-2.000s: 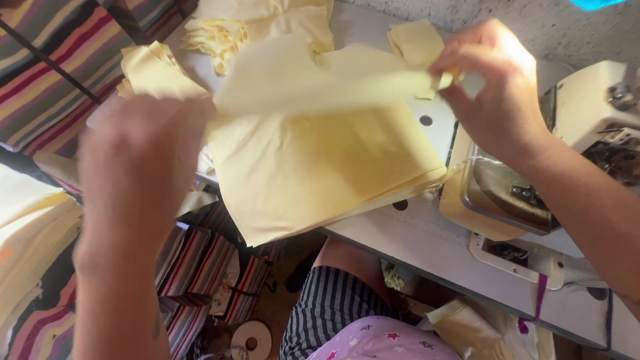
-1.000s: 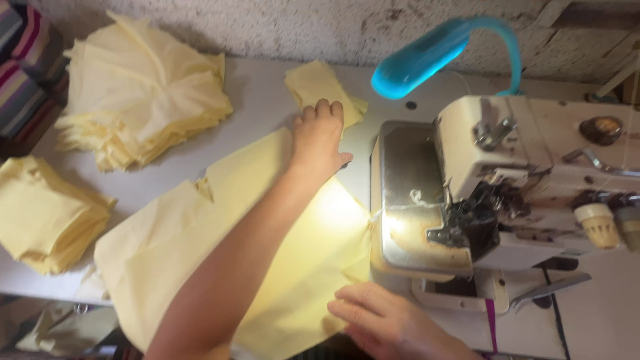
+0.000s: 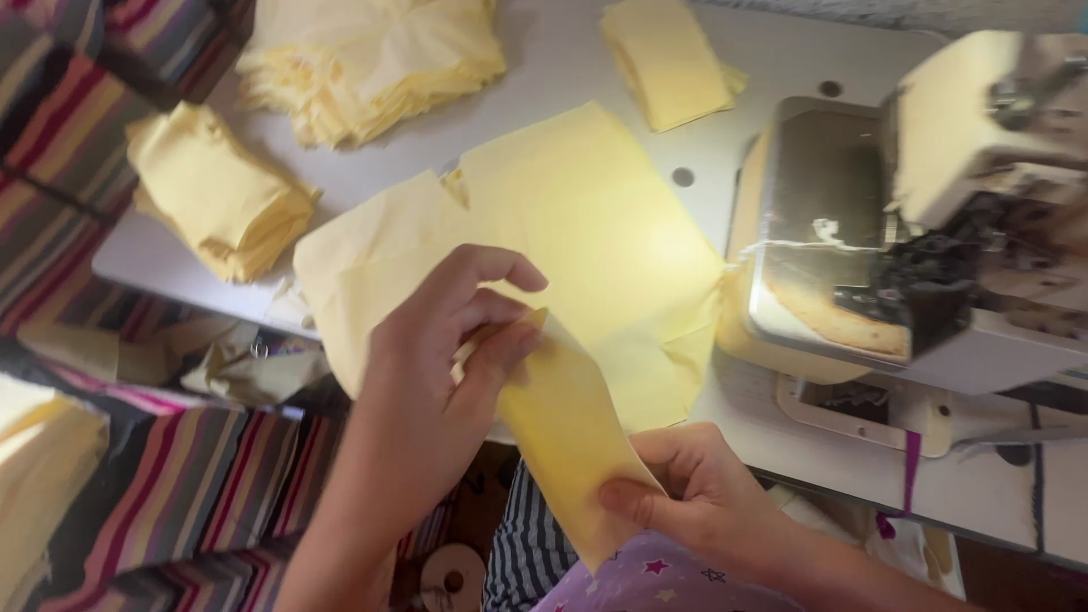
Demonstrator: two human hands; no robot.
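A small yellow fabric strip (image 3: 571, 425) is held up between my two hands. My left hand (image 3: 450, 357) pinches its upper end between thumb and fingers. Lower down, my right hand (image 3: 680, 489) grips its right edge, thumb on top. Beneath and beyond lies a large pale yellow fabric piece (image 3: 569, 221) with a notch in its far edge. Its right corner touches the bed of a sewing machine (image 3: 820, 212), where white thread trails across the metal plate. A small stack of yellow fabric pieces (image 3: 671, 64) lies beyond the large piece.
A large pile of yellow fabric (image 3: 374, 59) and a folded fabric bundle (image 3: 219, 191) rest on the white table (image 3: 544, 51), at the back left. Striped cloth (image 3: 170, 493) hangs or lies at the left. A spool or roll (image 3: 452, 578) is below the table edge.
One second ago my left hand was on the small fabric stack at the back; now it is nearer me, holding a strip with my right hand. The view has shifted.
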